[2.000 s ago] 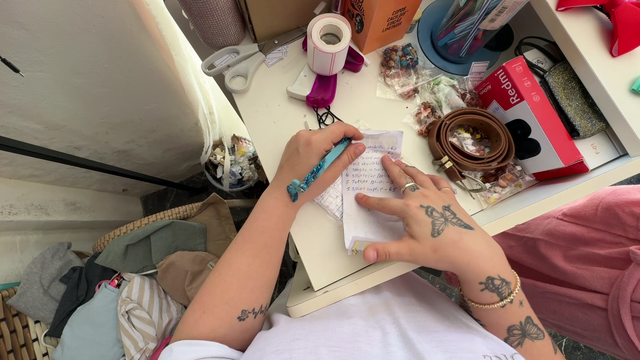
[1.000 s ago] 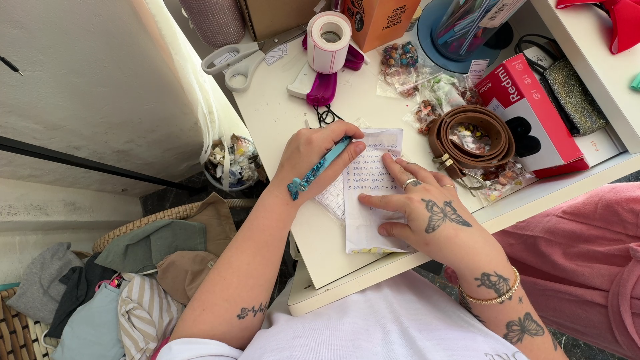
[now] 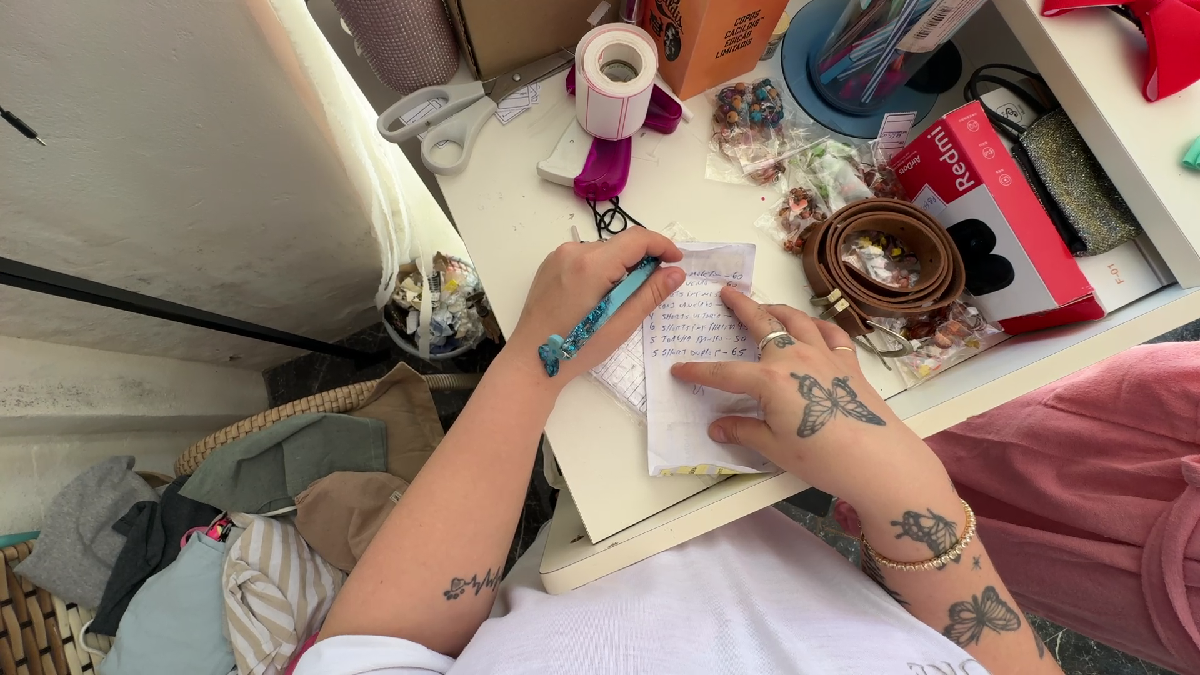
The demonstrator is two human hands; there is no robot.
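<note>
My left hand (image 3: pixel 600 291) grips a glittery blue pen (image 3: pixel 595 319); the fingers hide its tip, near the upper left part of a paper sheet (image 3: pixel 698 445). Handwritten lines cover the sheet's upper part, and it lies over a gridded sheet (image 3: pixel 623 375) near the desk edge. My right hand (image 3: pixel 806 389) rests on the paper's right side with its fingers spread. It holds nothing and wears rings.
On the desk are scissors (image 3: pixel 459 117), a label roll (image 3: pixel 616 82), a coiled brown belt (image 3: pixel 881 258), bagged beads (image 3: pixel 747 117), a red and white earphone box (image 3: pixel 994 216) and a blue round stand (image 3: pixel 802 70). A clothes basket (image 3: pixel 272 412) and a waste bin (image 3: pixel 434 309) stand left.
Since the earliest frame, my right thumb has drawn up toward the fingers and that hand has shifted slightly. My left hand still grips the pen in nearly the same place.
</note>
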